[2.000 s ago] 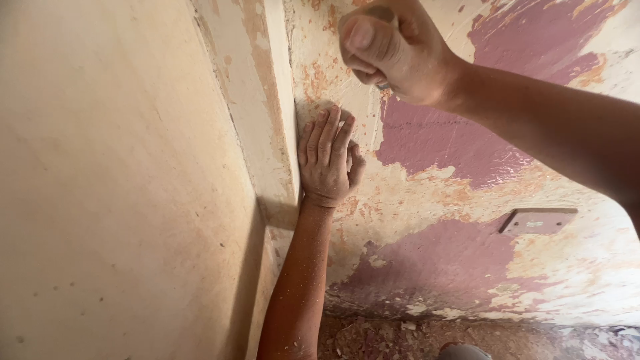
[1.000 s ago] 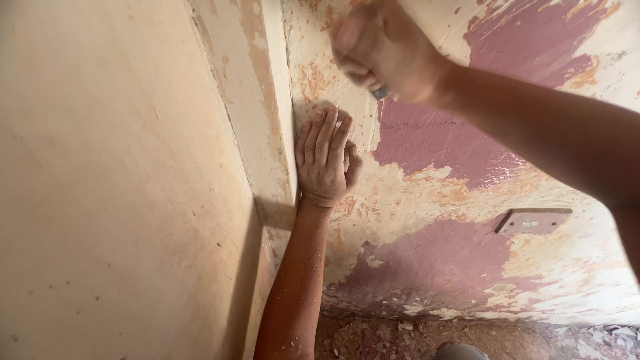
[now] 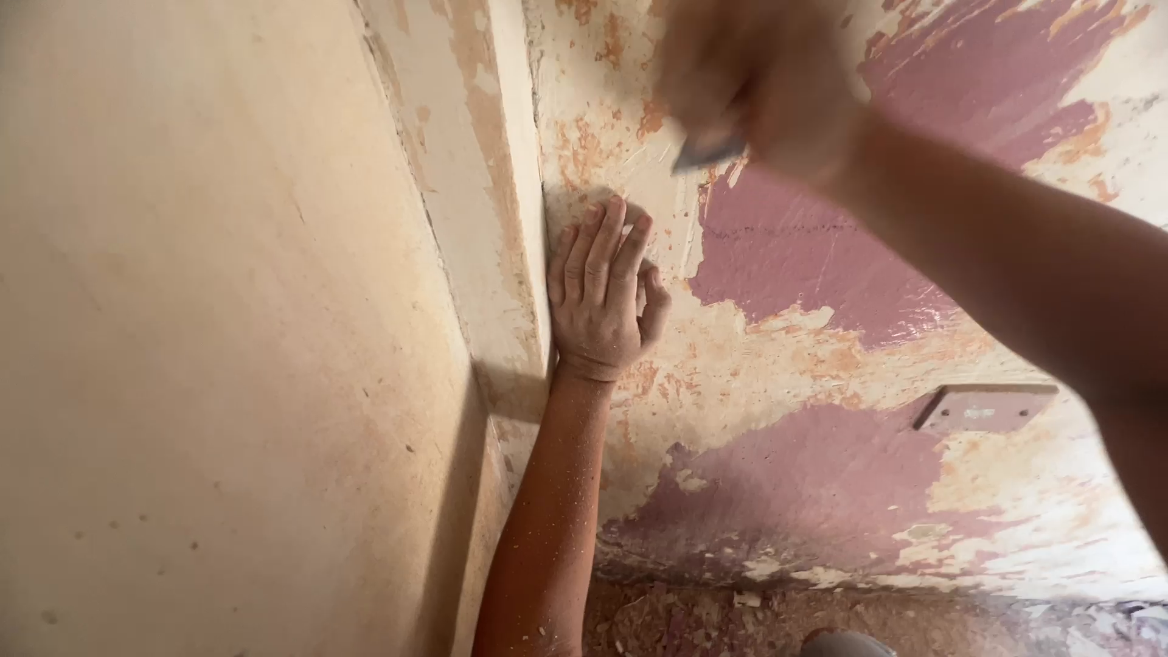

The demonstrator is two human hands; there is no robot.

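Observation:
My left hand (image 3: 602, 287) lies flat against the partly stripped wall (image 3: 748, 356), fingers up and a little spread, beside the corner of a projecting cream-painted edge. Above and to the right, my right hand (image 3: 757, 91) is blurred and closed around a small tool, of which a dark, flat blade-like end (image 3: 707, 153) shows below the fist; its exact kind cannot be told. Purple paint (image 3: 821, 246) remains in patches on the wall, with cream and orange-brown areas around them. Pale specks dot my left forearm.
A plain cream wall (image 3: 210, 328) fills the left side, next to a scuffed vertical post or frame (image 3: 456, 137). A blank cover plate with two screws (image 3: 990, 408) is fixed low on the right. Paint flakes litter the floor (image 3: 712, 625), where a rounded grey object (image 3: 844, 643) partly shows.
My right hand has shifted a little about the upper wall, and more of the tool's dark end shows now. My left hand has stayed in place on the wall.

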